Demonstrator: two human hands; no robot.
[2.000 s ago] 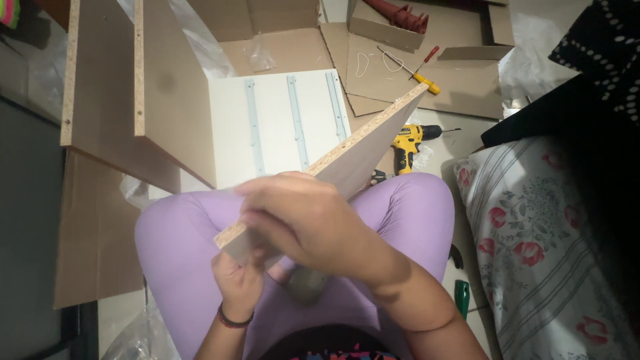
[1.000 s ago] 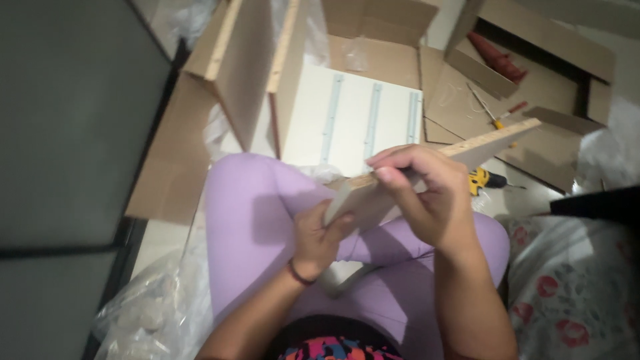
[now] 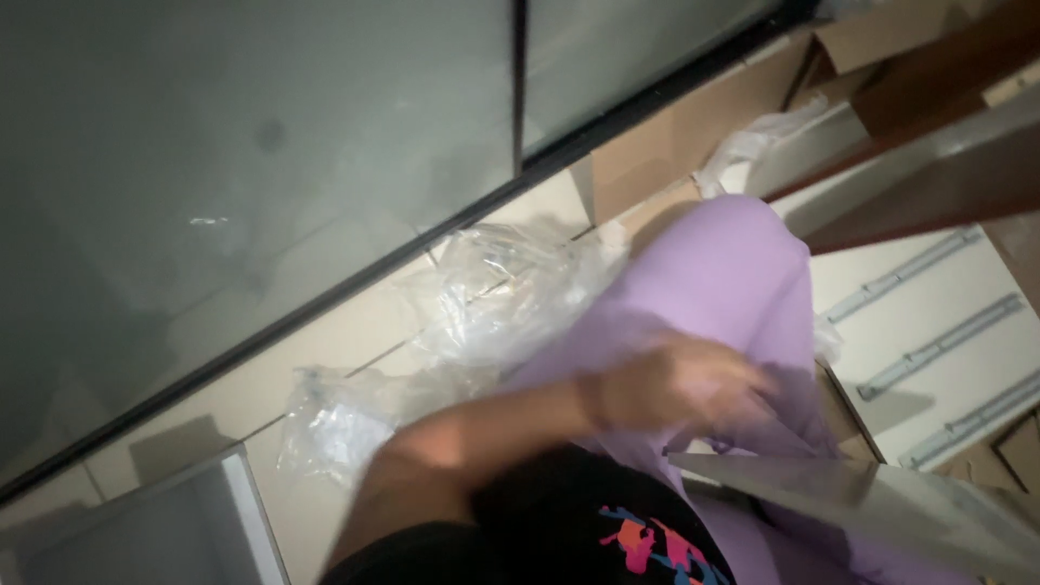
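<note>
My left hand (image 3: 703,382), blurred by motion, is over my lap near my purple-clad thigh; whether its fingers hold anything cannot be told. Just below and right of it, a flat board (image 3: 861,496) lies across my lap, its near end close to my shirt. My right hand is out of view. A white panel (image 3: 861,325) with several metal drawer runners (image 3: 938,345) attached lies on the floor at the right. Upright boards (image 3: 934,187) rise from it at the upper right.
Clear plastic wrapping (image 3: 504,284) lies on the tiled floor left of my leg. Dark glossy sliding panels (image 3: 260,162) with a black bottom rail (image 3: 341,301) run along the left. Cardboard (image 3: 650,162) lies by the rail, and a grey tray-like object (image 3: 154,528) is at the lower left.
The view has swung far to the left. My left hand has let go of the board, which both hands touched in the earlier frames. My right hand has gone out of view.
</note>
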